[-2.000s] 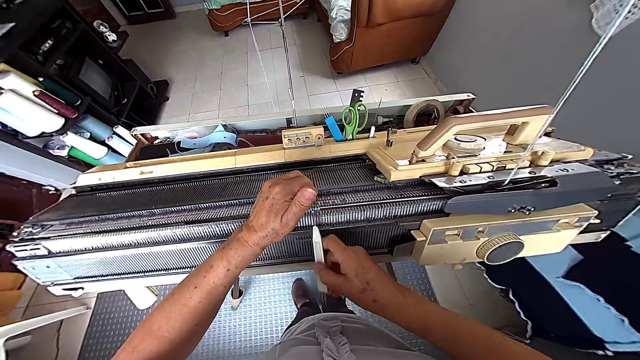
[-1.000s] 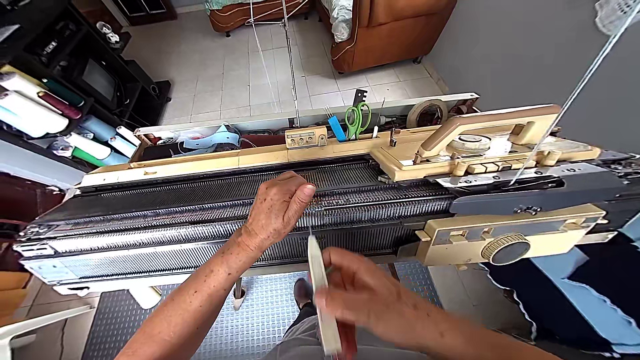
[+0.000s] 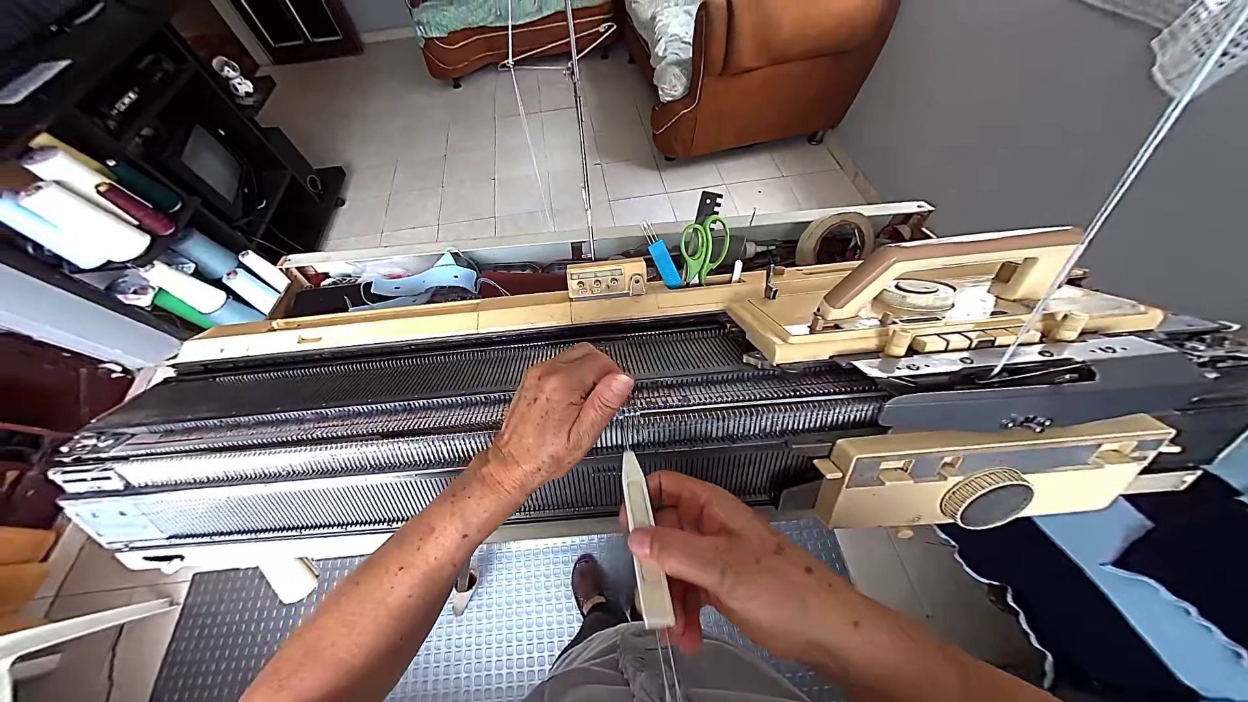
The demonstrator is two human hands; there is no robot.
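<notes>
A double-bed knitting machine (image 3: 292, 453) spans the view, its needle beds running left to right. My left hand (image 3: 561, 414) rests over the middle of the beds with its fingers curled; whether they pinch anything is hidden. Just right of it, my right hand (image 3: 697, 546) holds a flat white plastic tool (image 3: 643, 541), its pointed end and thin metal tip reaching up to the gap between the beds. Thin threads hang below the tool. Farther right sit the main carriage (image 3: 946, 302) with its brown handle and the front ribber carriage (image 3: 1004, 473) with a round dial.
Behind the beds, a tray holds green-handled scissors (image 3: 702, 249), a blue-handled transfer tool (image 3: 663, 261), a tape roll (image 3: 836, 239) and a row counter (image 3: 606, 280) at its front. Yarn cones (image 3: 83, 210) stand at the left. A taut yarn (image 3: 1121, 195) runs down to the carriage.
My right hand and the white tool were lower and tilted a second ago; the tool's tip is now up by the needle beds. My left hand has stayed over about the same spot.
</notes>
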